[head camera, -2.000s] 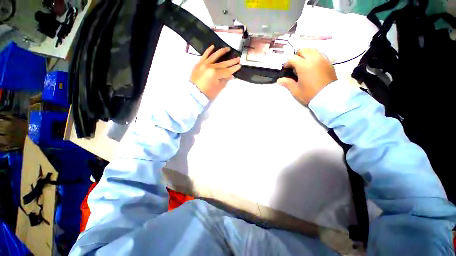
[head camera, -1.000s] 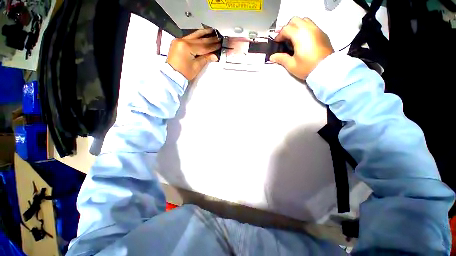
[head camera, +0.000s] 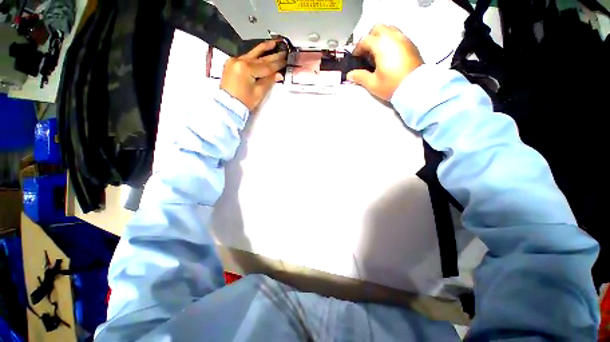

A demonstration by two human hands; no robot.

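My left hand (head camera: pixel 253 73) lies left of the sewing clamp (head camera: pixel 309 69), its fingers on the dark strap panel (head camera: pixel 231 44) at the clamp's left edge. My right hand (head camera: pixel 386 61) grips a black webbing strap (head camera: pixel 341 63) from the right, and the strap's end lies in the clamp. The clamp is a small metal frame with clear and reddish parts. The grey-white sewing machine head (head camera: pixel 294 23) with a yellow label stands over it and hides the needle. Much of the panel is hidden by my left hand and the machine head.
A stack of camouflage strap panels (head camera: pixel 127 100) hangs at left. A black heap of webbing (head camera: pixel 548 113) lies at right. A loose black strip (head camera: pixel 443 227) runs beside my right forearm on the white table sheet (head camera: pixel 301 180). Blue bins (head camera: pixel 45 198) stand at far left.
Since two seconds ago, the camouflage panel has left the clamp's front edge, and black webbing in my right hand has entered the clamp from the right. Over the last second the hands barely moved.
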